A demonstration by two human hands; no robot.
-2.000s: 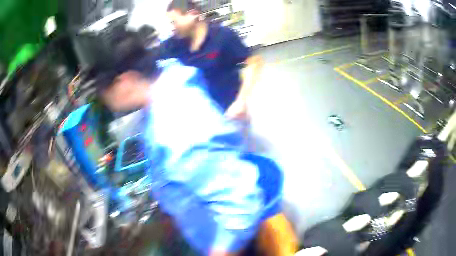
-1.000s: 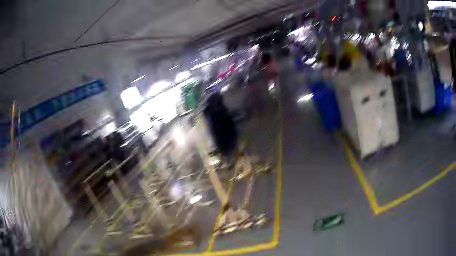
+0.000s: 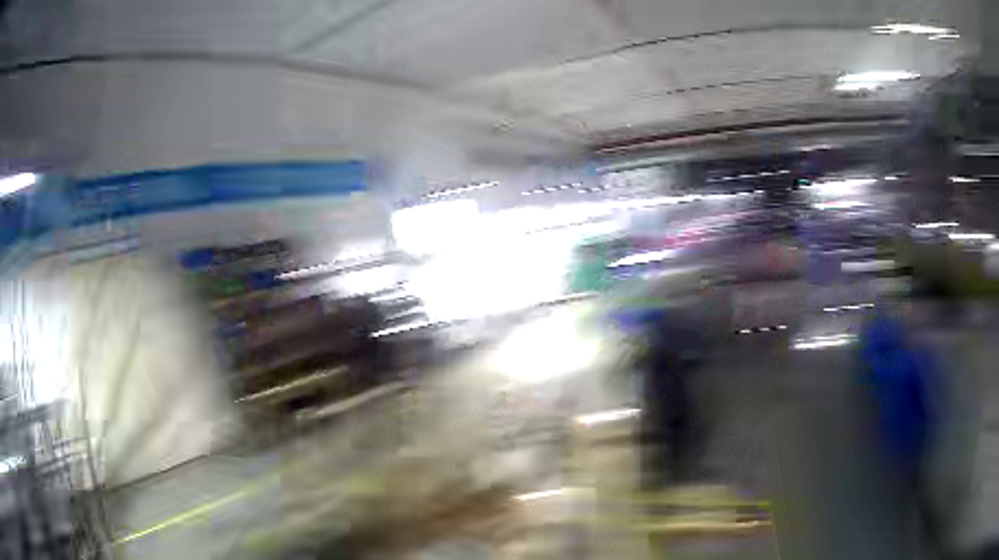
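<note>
Neither of my hands is in the picture. The whole view is heavily smeared by motion. Nearest in front of me are pale, blurred shapes low in the middle [image 3: 438,481], which may be frames or stands, too blurred to tell. A dark upright shape [image 3: 670,405] stands just right of the middle; I cannot tell what it is.
A blue banner [image 3: 219,186] runs along the wall at the left. A pale panel [image 3: 142,361] stands below it, beside dark shelving-like shapes [image 3: 296,339]. A blue upright object [image 3: 898,372] is at the right. Yellow lines [image 3: 197,512] mark the floor. Bright lights glare in the middle.
The view has swung from two people beside a machine to the wider hall, then tilted up and left. The blue object and pale stands now sit further right.
</note>
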